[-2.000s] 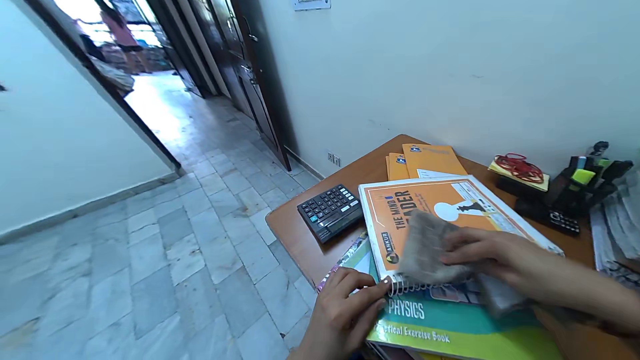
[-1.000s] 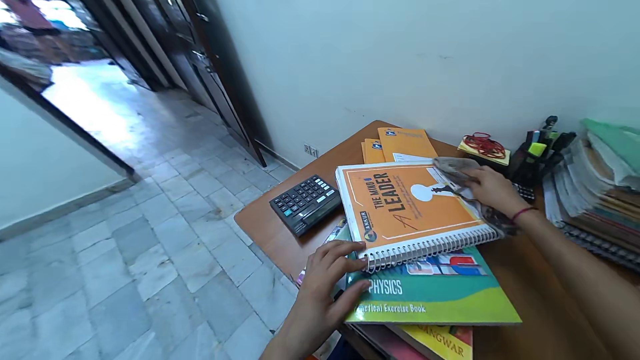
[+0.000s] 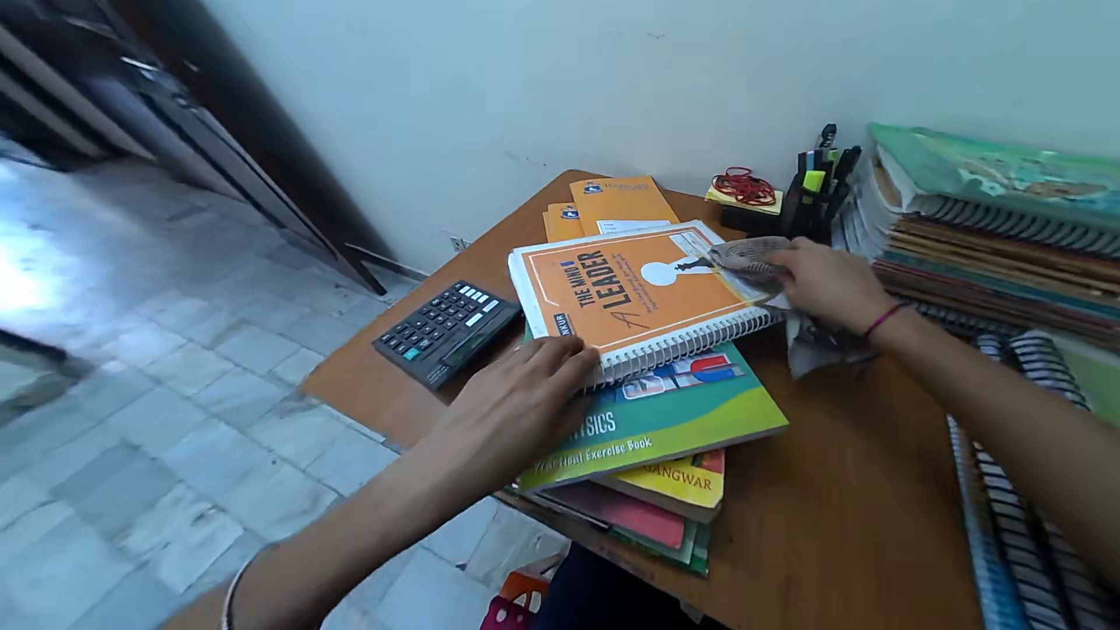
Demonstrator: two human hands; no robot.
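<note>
An orange spiral-bound notebook [image 3: 604,284] lies on top of a green physics exercise book [image 3: 674,424], which rests on a yellow book [image 3: 678,479] and several others. My left hand [image 3: 534,394] presses on the notebook's near left corner, by the spiral binding. At the notebook's right end, my right hand [image 3: 827,284] grips a crumpled grey cloth [image 3: 752,260]; part of the cloth touches the cover and part hangs below the hand. A black calculator [image 3: 446,332] sits left of the notebook, on the wooden desk [image 3: 840,490].
Orange booklets [image 3: 621,203] lie behind the notebook. Further right are red rubber bands [image 3: 744,186] on a note pad and a black pen holder [image 3: 807,206]. A tall stack of notebooks [image 3: 1006,254] and spiral notebooks [image 3: 1032,490] line the right side. The wall borders the desk.
The cloth in my right hand was over the notebook's near part two seconds ago and is now at its right end. My left hand stays by the near left corner. The view has shifted right.
</note>
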